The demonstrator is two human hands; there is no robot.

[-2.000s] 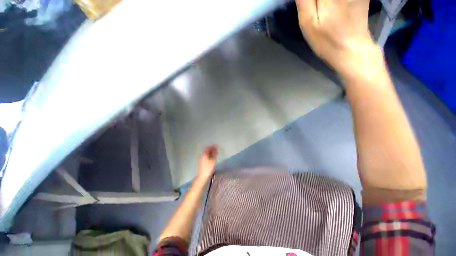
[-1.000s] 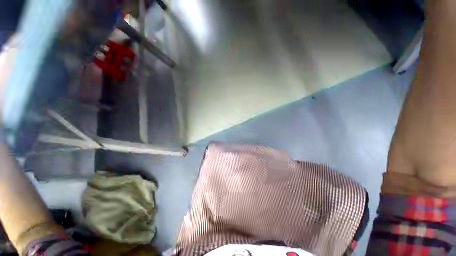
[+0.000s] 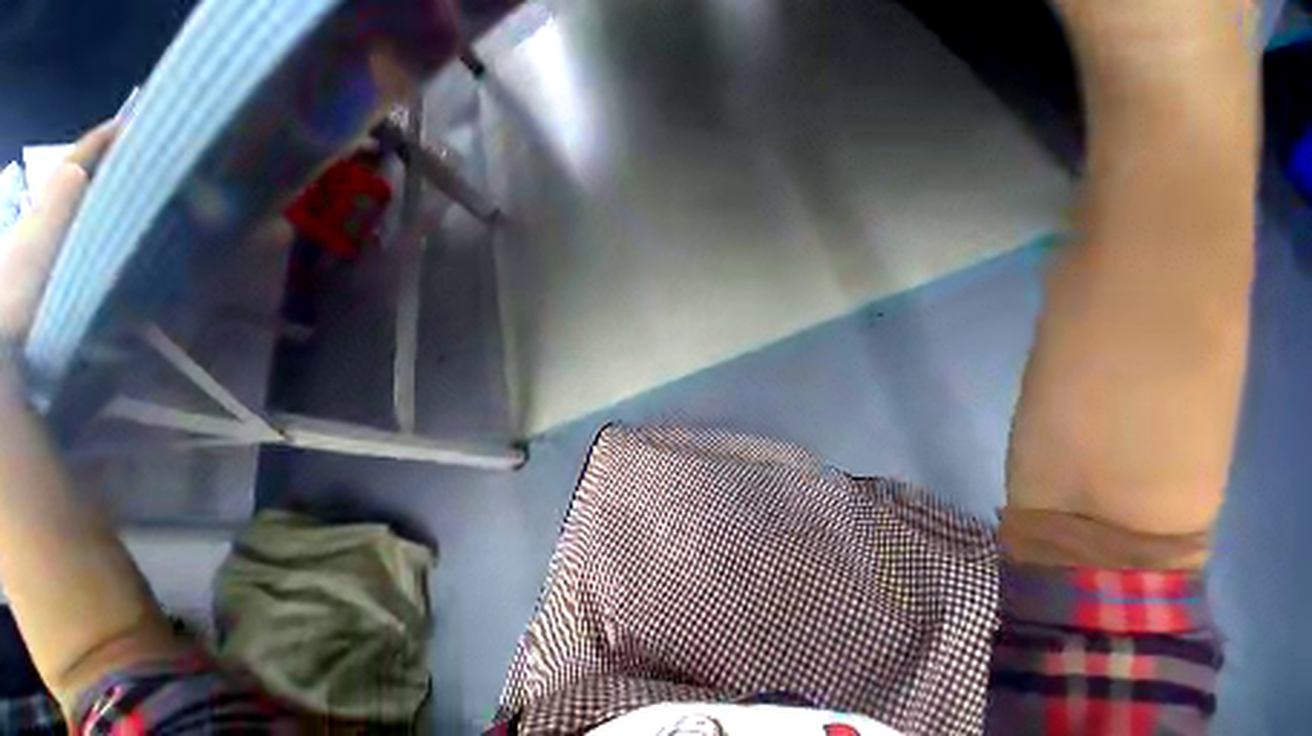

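The worktable's pale blue edge (image 3: 180, 151) curves across the upper left. My left hand (image 3: 51, 209) is at the far left, at the outer side of this edge, mostly cut off or blurred. A small white piece (image 3: 15, 194) with faint bluish marks lies beside it. Whether my fingers hold anything does not show. My right hand (image 3: 1151, 22) is at the top right, cut off by the picture's top edge, so its fingers and anything in them are hidden.
Below the table are a pale shelf (image 3: 720, 216), a metal frame (image 3: 403, 439) and a blurred red object (image 3: 343, 204). An olive sack (image 3: 331, 611) lies at the lower left. My checked apron (image 3: 763, 561) fills the lower middle. Something blue shows at the right edge.
My left hand has moved from over the lower shelf to the table edge at the far left. The view has shifted, and the table takes up less of it than two seconds ago.
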